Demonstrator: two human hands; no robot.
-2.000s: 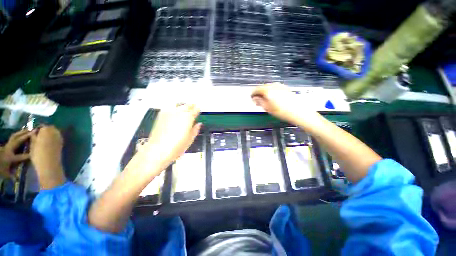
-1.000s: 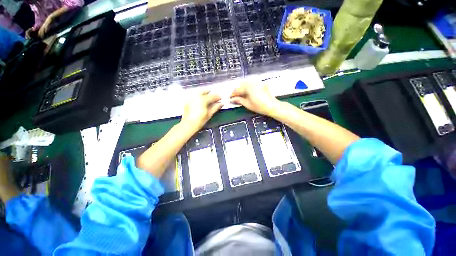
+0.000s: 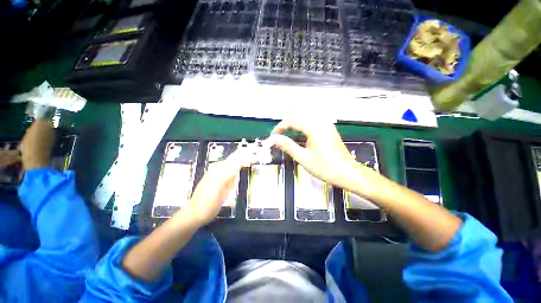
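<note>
Several open phone units lie side by side in a black foam phone tray [image 3: 231,228] in front of me. My left hand [image 3: 216,177] reaches over the second phone to the upper end of the middle phone unit [image 3: 265,192]. My right hand [image 3: 317,151] is at the same upper end from the right, with thumb and index finger bent close together. The fingertips of both hands are near each other over the dark camera end. Whether a small part is between them is too blurred to tell.
Blister trays [image 3: 302,44] lie behind a white board [image 3: 362,109] with a blue pick [image 3: 409,115]. A blue scrap basket [image 3: 435,50] and wrapped post [image 3: 483,62] stand right. White strips [image 3: 127,171] lie left. A glossy phone [image 3: 421,171] lies right. Another person's hand [image 3: 37,145] is left.
Both hands have come back from the white board to the upper end of the middle phone. The camera view has shifted, and more of the phones shows.
</note>
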